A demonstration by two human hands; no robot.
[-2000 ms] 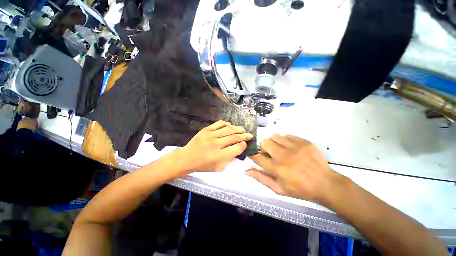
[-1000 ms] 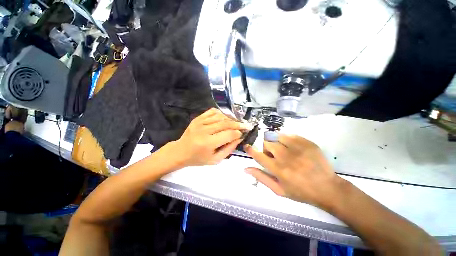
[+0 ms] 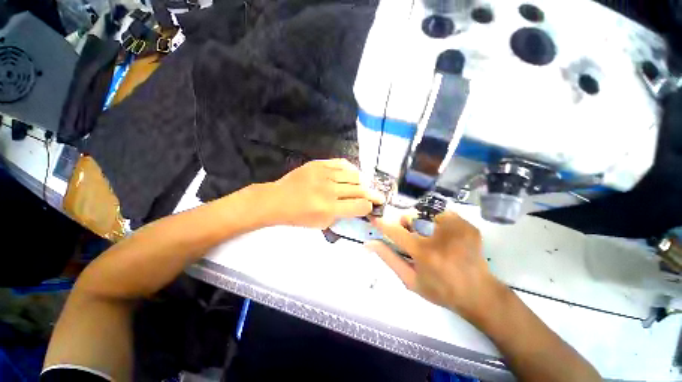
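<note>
The white sewing machine head [image 3: 486, 97] with its blue stripe stands over the work. A large dark garment panel [image 3: 269, 89] lies to the left of the needle. My left hand [image 3: 321, 195] is at the presser foot [image 3: 383, 195], fingertips together over the cloth edge; what they pinch is hidden. My right hand [image 3: 441, 257] is just right of the foot, its index finger and thumb reaching left near the needle plate. A small dark cloth end [image 3: 331, 235] shows below my left fingers. Whether my right fingers hold cloth cannot be told.
A grey vented housing [image 3: 34, 71] stands at the far left. A tan board [image 3: 93, 198] lies under the panel edge. Gold-coloured buckles [image 3: 163, 43] are at the upper left. The table edge [image 3: 314, 310] has ruler-like marks. Black cloth [image 3: 636, 216] hangs behind the machine at right.
The view has shifted and come nearer, so the machine head looks larger. My hands stay at the presser foot, with my left fingertips now right beside it. Less cloth shows between my hands.
</note>
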